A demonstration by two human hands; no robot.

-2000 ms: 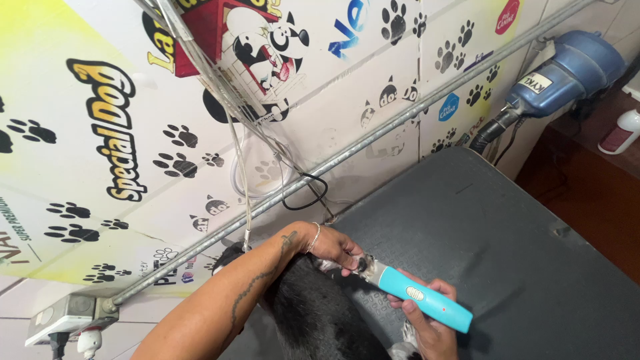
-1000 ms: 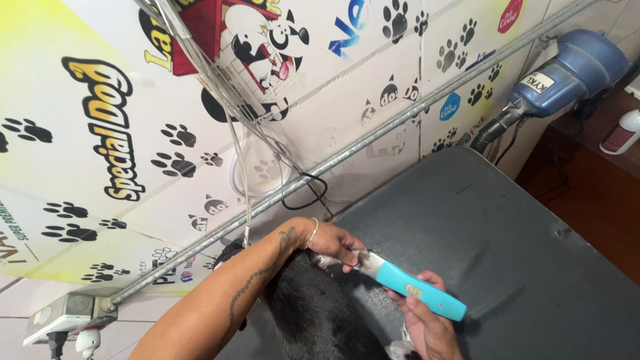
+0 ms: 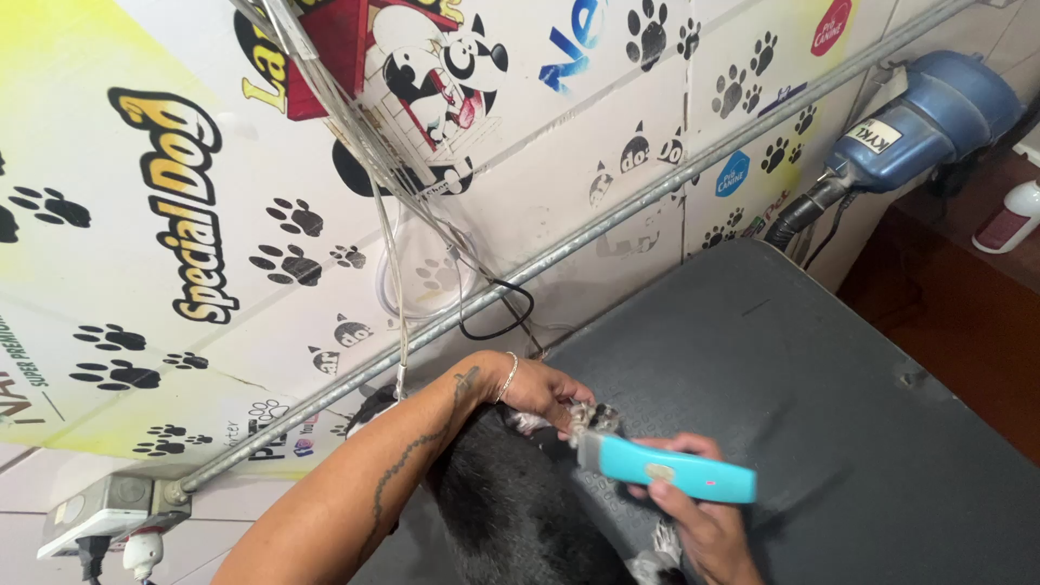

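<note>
A black dog (image 3: 512,504) with white and speckled paws is on the dark grey table, its head mostly hidden behind my left forearm. My left hand (image 3: 546,393) grips one of its paws (image 3: 597,418) by the leg, thumb and fingers closed around it. In my right hand (image 3: 700,512) is a turquoise cordless hair clipper (image 3: 678,470), its blade end against or right beside that held paw. A second speckled paw (image 3: 660,556) lies lower down, near my right wrist. A cord runs down from the wall cables to the dog's neck area.
A galvanized metal pipe (image 3: 617,221) crosses the tiled wall behind the grey table (image 3: 821,366). Cables (image 3: 382,162) hang over it. A blue blower (image 3: 926,122) with a black hose is beyond the table's far corner. Plugs sit in an outlet box (image 3: 101,508) at lower left.
The clipper has tilted from a steeper slant to nearly level, and its blade end has shifted at the held paw. My left hand keeps hold of the paw.
</note>
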